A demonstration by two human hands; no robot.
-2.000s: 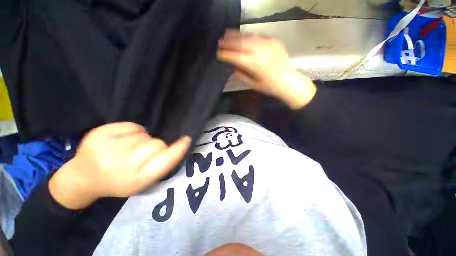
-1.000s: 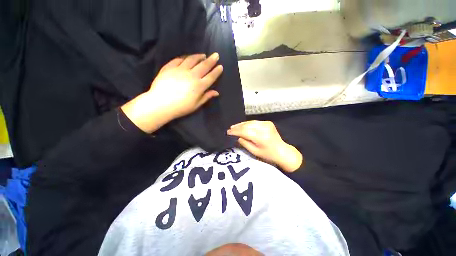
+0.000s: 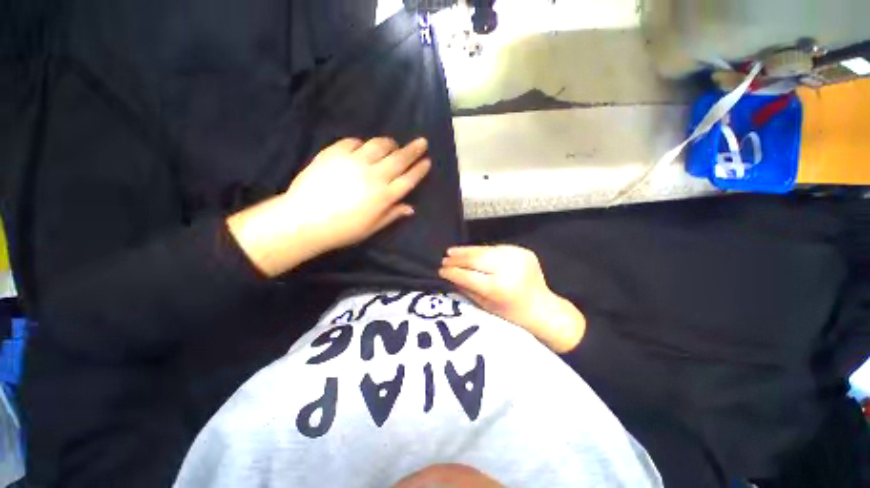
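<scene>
A large black garment piece (image 3: 238,105) covers the left and centre, its straight right edge running from the presser foot (image 3: 424,29) down towards my lap. My left hand (image 3: 348,200) lies flat on the cloth, palm down, fingers slightly apart and pointing right. My right hand (image 3: 501,281) is at the lower end of the cloth's edge, fingertips touching it, with the thumb side hidden, so I cannot tell a pinch. The needle is too small and bright to make out.
The pale machine bed (image 3: 553,143) has a dark worn line. The whitish machine head (image 3: 744,29) is at upper right. A blue tray (image 3: 784,157) holds white and red items, with a white tape (image 3: 682,143) beside it. A black knob (image 3: 484,16) is right of the foot.
Both hands first came from lifting the loose cloth to resting on it. Since then my left hand has moved slightly down, and the cloth's edge lies straighter below the presser foot.
</scene>
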